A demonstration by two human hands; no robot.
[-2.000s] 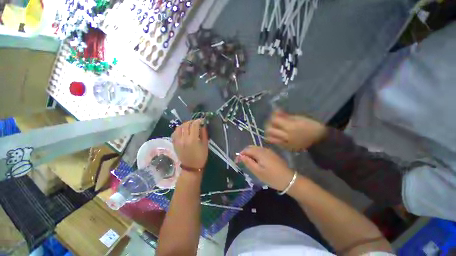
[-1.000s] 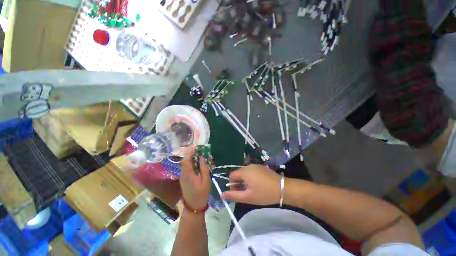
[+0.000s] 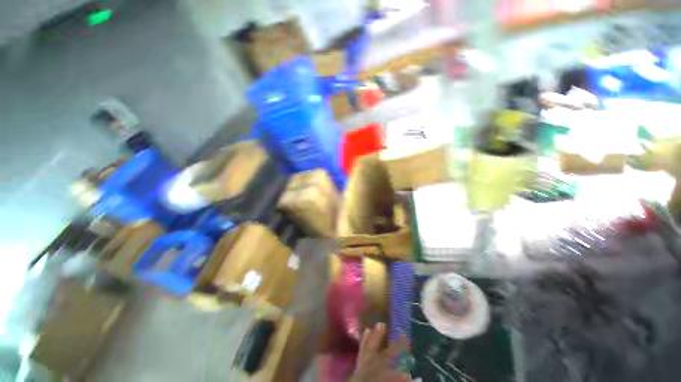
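The view is blurred. My left hand [image 3: 377, 357] is cut off by the bottom edge, over the mat's blue-purple border [image 3: 401, 298]; its fingers point up, and whether it holds anything cannot be told. My right hand is out of the picture. The white-pink tape roll [image 3: 478, 317] lies on the dark green mat [image 3: 428, 347], with the clear bottle [image 3: 452, 293] in its centre. Thin white leads [image 3: 446, 370] show as streaks near the bottom edge. A dark blurred area of bench [image 3: 597, 313] lies to the right.
Pink bubble wrap [image 3: 346, 298] and open cartons [image 3: 257, 261] stand left of the mat. Blue crates [image 3: 295, 123] and a blue bin [image 3: 175, 261] are farther left. A pale upright [image 3: 483, 242] rises behind the roll, with a yellowish container [image 3: 491, 179] and bright white trays [image 3: 444, 220] nearby.
The view has swung left and up, bringing the room into sight. My right hand and the neighbour have left the picture. My left hand is now at the bottom edge.
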